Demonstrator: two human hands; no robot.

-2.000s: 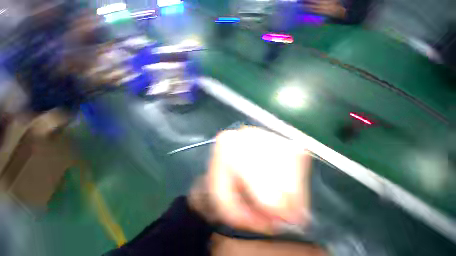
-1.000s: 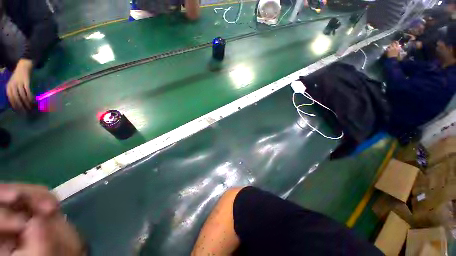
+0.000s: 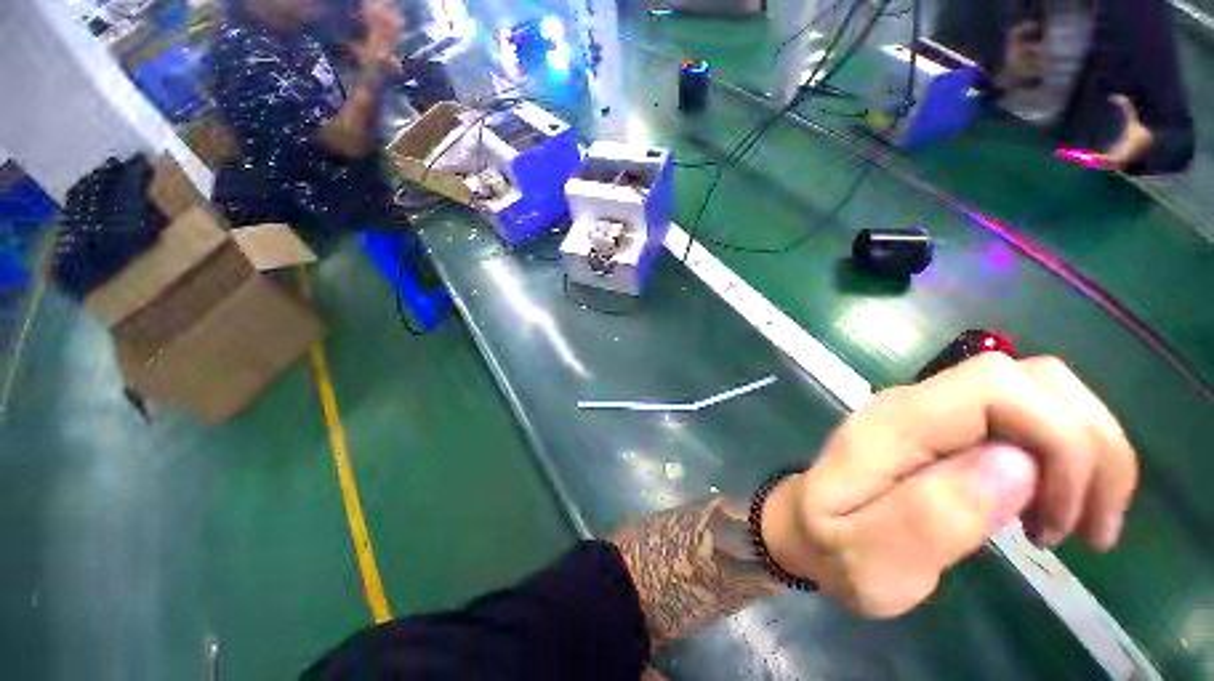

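Observation:
My left hand (image 3: 952, 486) is at the right over the white metal rail (image 3: 766, 319), palm down, fingers curled in and thumb against them. No held thing shows in it. A black cylinder with a red light (image 3: 969, 349) is just beyond my knuckles, partly hidden by them. Another black cylinder (image 3: 892, 250) lies on its side on the green belt. A third one (image 3: 694, 84) stands farther back with a small coloured light on top. My right hand is not in view.
A bent white strip (image 3: 679, 405) lies on the dark bench mat. Blue-sided white boxes (image 3: 619, 220) with black cords stand at the bench's far end. An open carton (image 3: 206, 319) is on the floor at left. A person sits behind it. Another person's hand (image 3: 1129, 137) holds a pink-lit thing across the belt.
The view has swung from the bench's right side to its left. My left hand, blurred at the lower left a second ago, is now at the right. My right arm has left the picture.

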